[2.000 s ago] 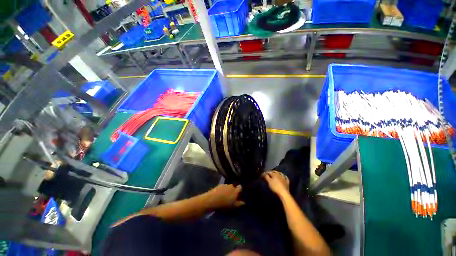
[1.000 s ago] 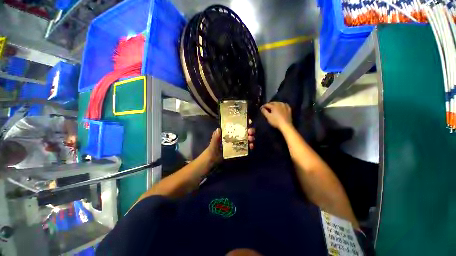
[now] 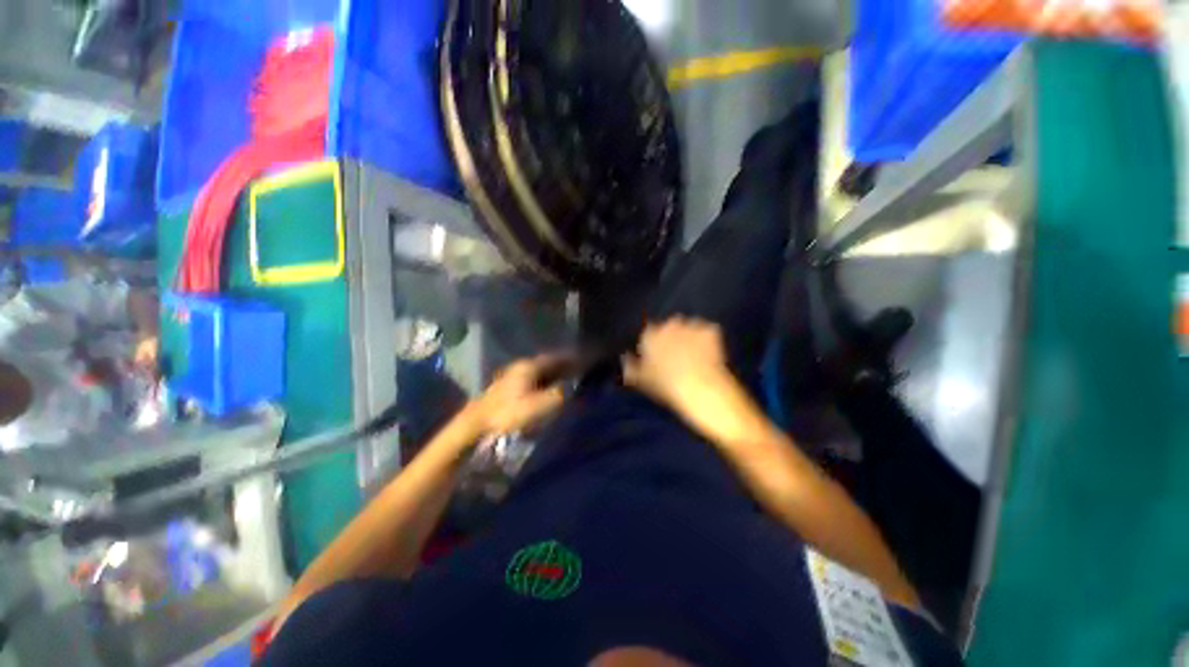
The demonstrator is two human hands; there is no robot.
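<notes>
My left hand (image 3: 522, 395) is above my lap, fingers curled, blurred. A dark shape lies at its fingertips; I cannot tell whether it is the phone or dark clothing. My right hand (image 3: 681, 361) is close beside it at the right, fingers bent against my dark clothing; what it may hold is hidden. The phone's lit screen is not visible. The large black slotted reel (image 3: 587, 156) stands upright just beyond my hands, by my knees.
At left, a blue bin (image 3: 391, 104) holds red leads (image 3: 290, 98), and a small blue bin (image 3: 235, 352) sits on the green bench (image 3: 320, 482) near blurred machinery. At right are another green-matted bench (image 3: 1095, 339), a blue bin (image 3: 913, 85) and orange wire ends (image 3: 1056, 16).
The phone that faced me in my left hand no longer shows its screen. My left hand has moved left, and my right hand has moved down and inward. The view has shifted.
</notes>
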